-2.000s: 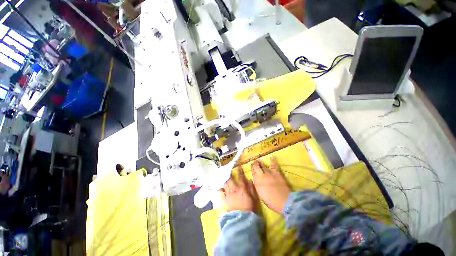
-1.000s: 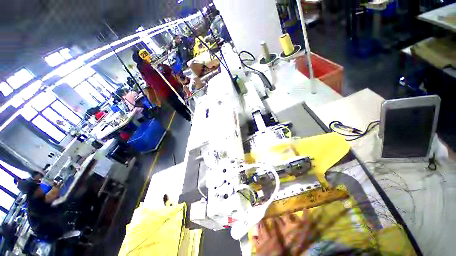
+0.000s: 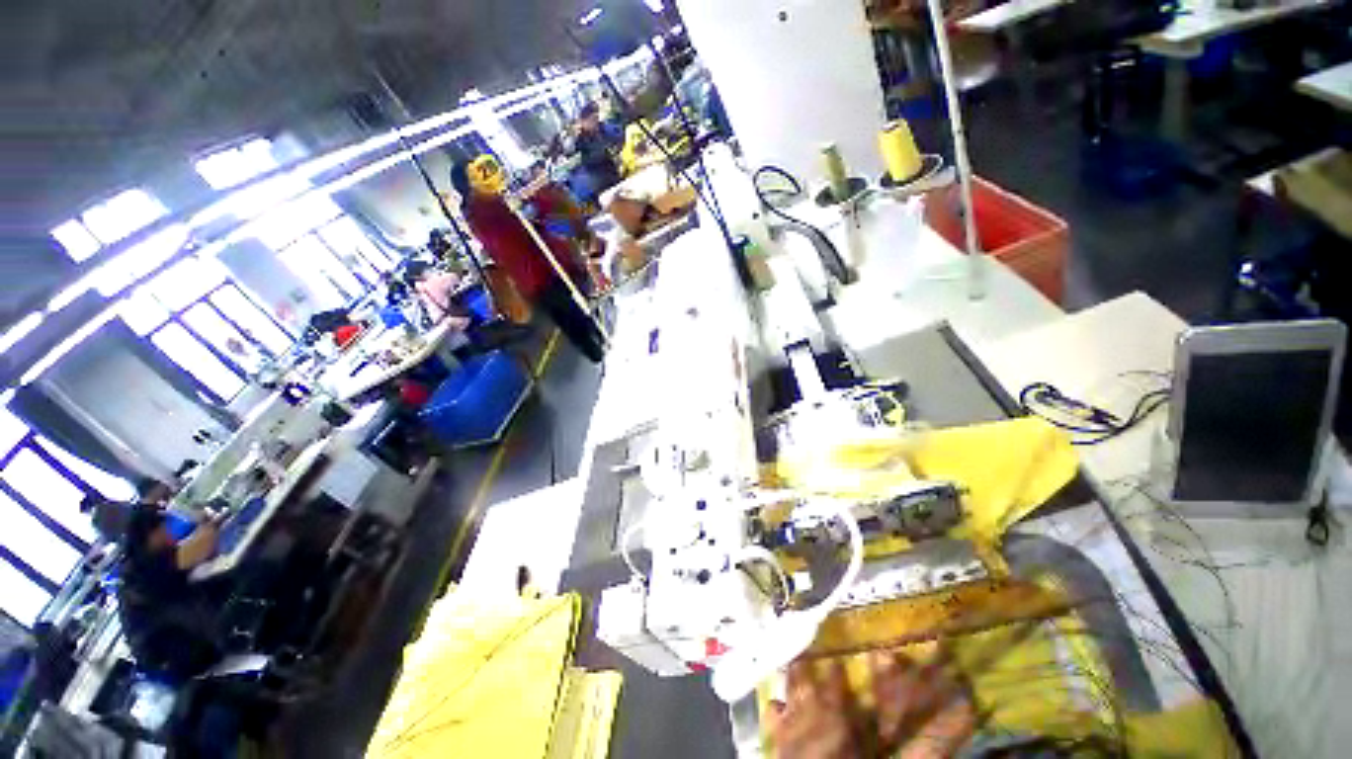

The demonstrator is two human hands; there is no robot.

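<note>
The yellow fabric piece (image 3: 1038, 667) lies under the clamp of the pattern sewing machine (image 3: 697, 371), and part of it shows behind the carriage. The orange-brown edge strip (image 3: 949, 611) crosses in front of the needle head. My left hand (image 3: 816, 715) and my right hand (image 3: 916, 700) lie side by side, palms down, on the cloth just in front of the strip. Both are blurred and cut off by the lower edge. The curved white tube (image 3: 853, 556) hangs in front of the head.
A yellow panel stack (image 3: 482, 667) lies left of the machine. The control screen (image 3: 1254, 415) stands at the right, beside a dark cable (image 3: 1090, 412). Thread cones (image 3: 899, 151) and a red-orange bin (image 3: 1008, 237) are behind. A person (image 3: 519, 245) stands in the aisle.
The view has tilted up and shifted, so the machine sits lower and further right and more of the workshop shows. My hands remain on the cloth, now cut off by the lower edge.
</note>
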